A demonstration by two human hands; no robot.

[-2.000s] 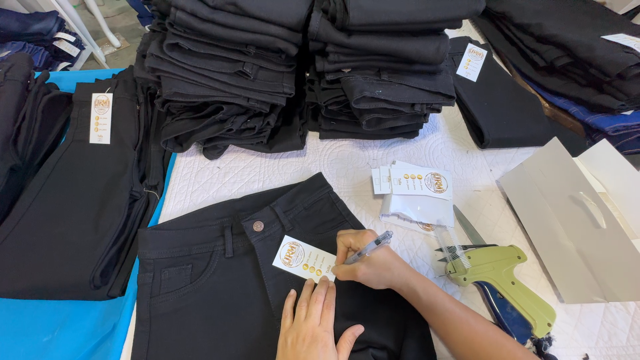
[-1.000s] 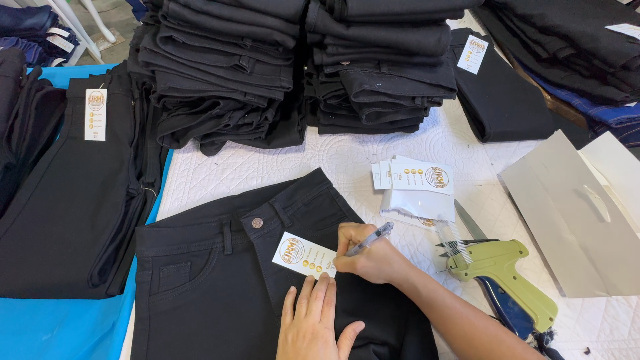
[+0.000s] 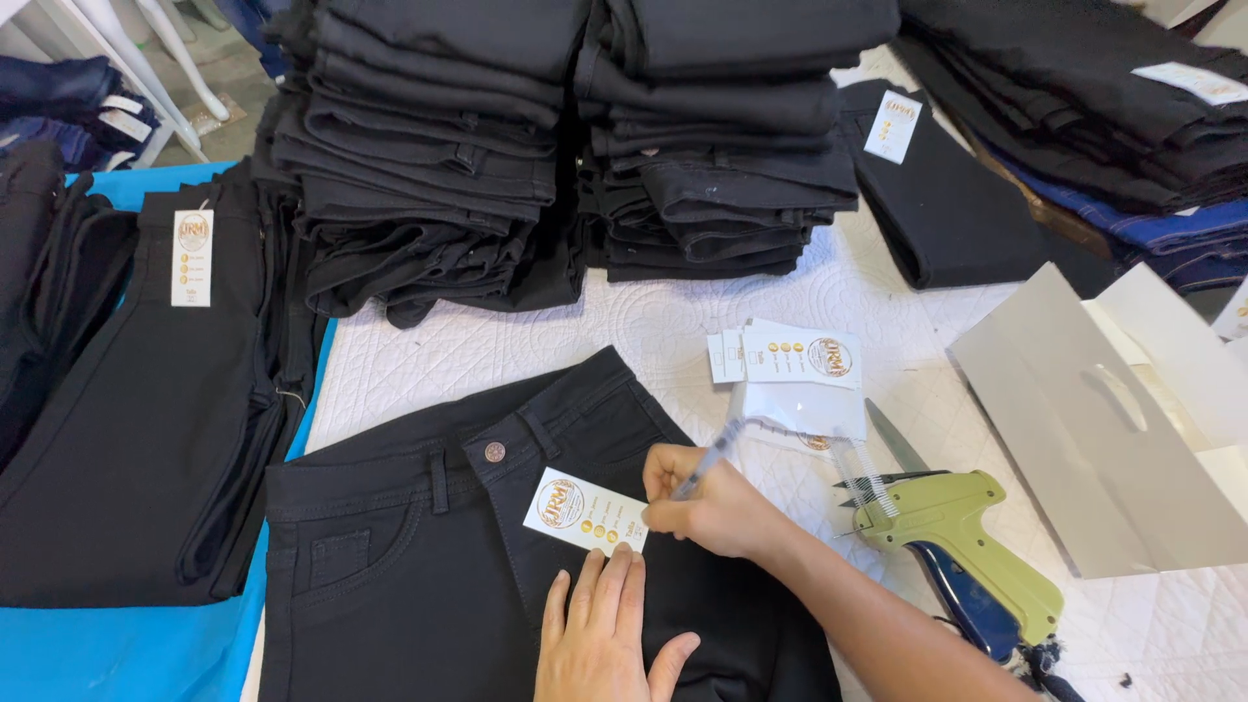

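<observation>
Black jeans (image 3: 400, 575) lie flat in front of me, waistband away from me, with a metal button showing. A white printed hang tag (image 3: 585, 512) rests on them at a slant. The fingertips of my left hand (image 3: 604, 624) press on the tag's lower edge, fingers spread and holding nothing. My right hand (image 3: 707, 502) grips a clear-barrelled pen (image 3: 710, 460) at the tag's right end; the pen's tip is hidden by the fingers. Right of that hand lies a green tagging gun (image 3: 960, 531), beside a stack of similar tags (image 3: 799, 356).
Folded black trousers stand in two tall stacks (image 3: 439, 117) at the back. Tagged black trousers (image 3: 127, 429) lie at left on blue cloth (image 3: 127, 643), another tagged pair (image 3: 936, 195) at back right. A white box (image 3: 1092, 448) stands right. Scissors (image 3: 892, 434) lie under the tagging gun.
</observation>
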